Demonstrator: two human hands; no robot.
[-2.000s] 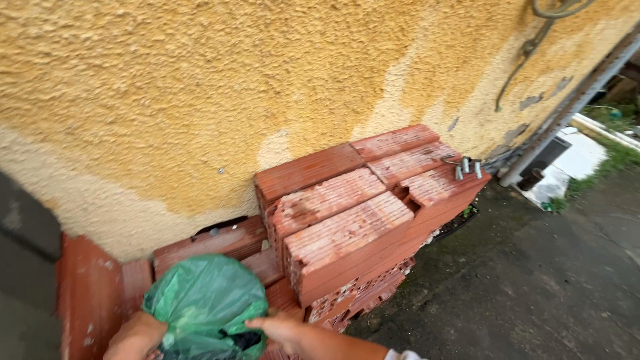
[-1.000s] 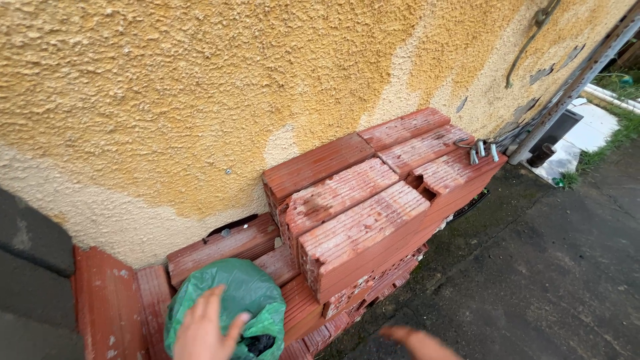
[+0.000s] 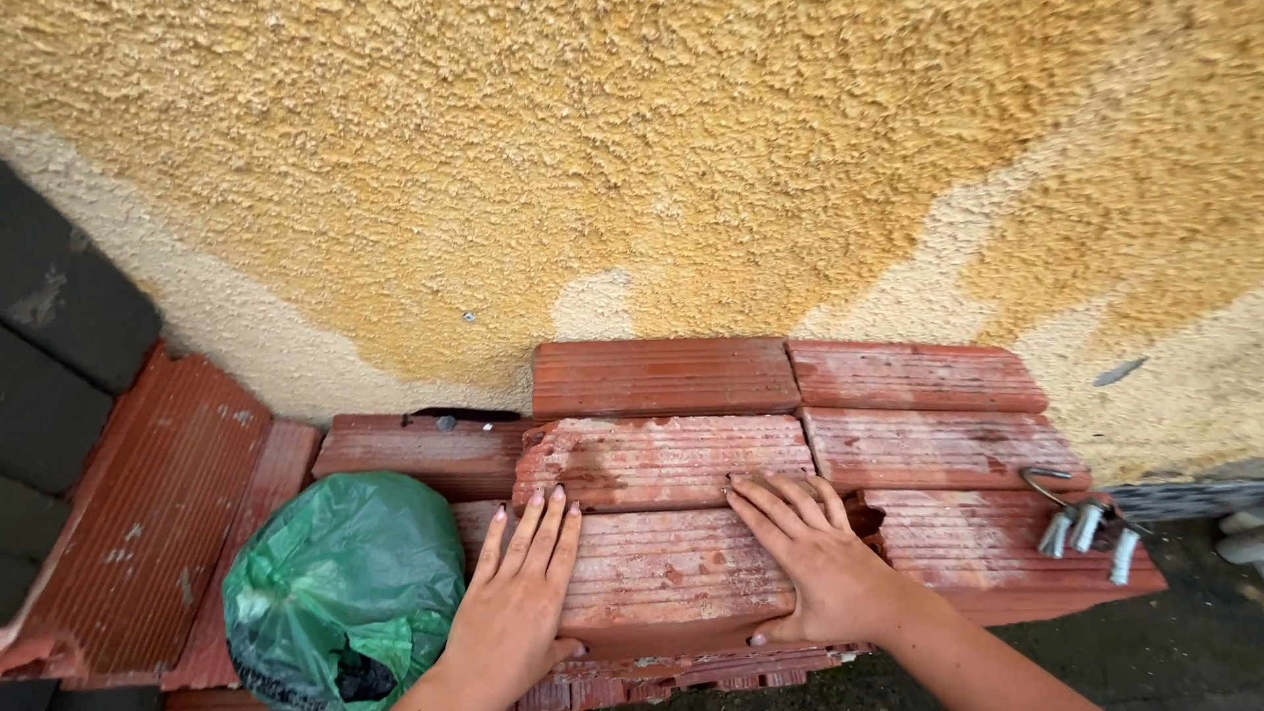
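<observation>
A hollow red clay brick (image 3: 681,568) lies at the front of the stack's top layer. My left hand (image 3: 518,592) rests at its left end, with fingertips by the corner of the brick behind. My right hand (image 3: 815,553) lies on its right end, fingers spread over the top and thumb at the front face. Behind it is another ribbed brick with a broken left end (image 3: 671,459). Left of my left hand sits a knotted green plastic bag (image 3: 341,573) on lower bricks, dark material showing at its opening; neither hand touches its top.
A rough yellow wall (image 3: 642,178) stands right behind the stack. Metal pieces with a hook (image 3: 1086,525) lie on the right brick (image 3: 978,543). A large brick (image 3: 148,523) leans at the left beside dark blocks (image 3: 59,286). Wet ground (image 3: 1175,642) shows lower right.
Both hands were at the green bag two seconds ago; one second ago the left was over it and the right apart. Now both are on the front brick. The view has shifted closer to the stack.
</observation>
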